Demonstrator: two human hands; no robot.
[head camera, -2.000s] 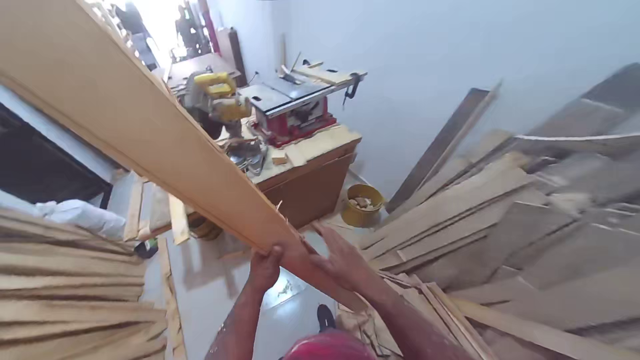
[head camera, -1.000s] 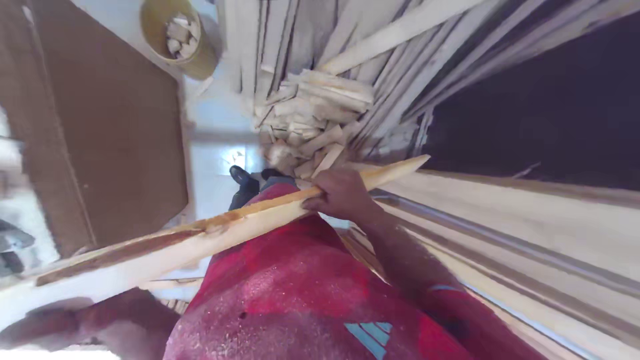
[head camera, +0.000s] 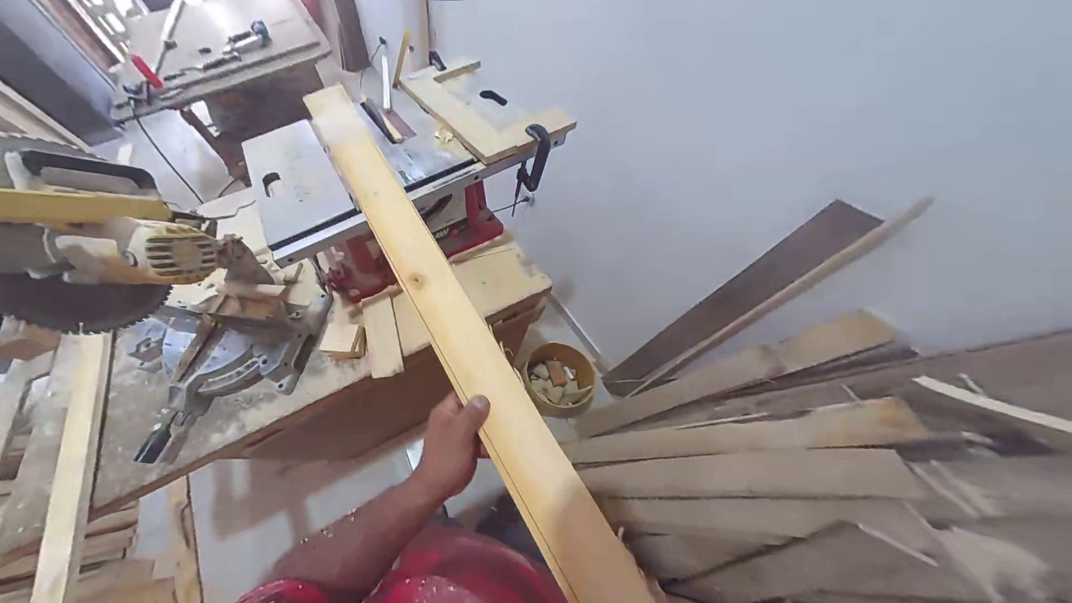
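Observation:
A long pale wooden board (head camera: 452, 310) runs from the bottom of the view up over the table saw (head camera: 301, 188), its far end above or on the saw's top; contact cannot be told. My left hand (head camera: 456, 435) grips the board's left edge, thumb on the upper face. My right hand is not in view, and the board's near end passes out at the bottom. The table saw stands on a wooden bench, with a pale wooden frame (head camera: 469, 117) held on its right side by a black clamp (head camera: 538, 151).
A yellow miter saw (head camera: 167, 251) with a bare toothed blade stands at left. Beside the bench is a yellow bucket (head camera: 559, 378) of wood offcuts. Stacked planks (head camera: 754, 477) fill the lower right, and a dark board (head camera: 754, 293) leans on the wall. Another bench (head camera: 226, 67) holds tools.
The board, near my body one second ago, now reaches out over the table saw. My right hand, on the board two seconds ago, has left the view. The view has swung back toward the bench.

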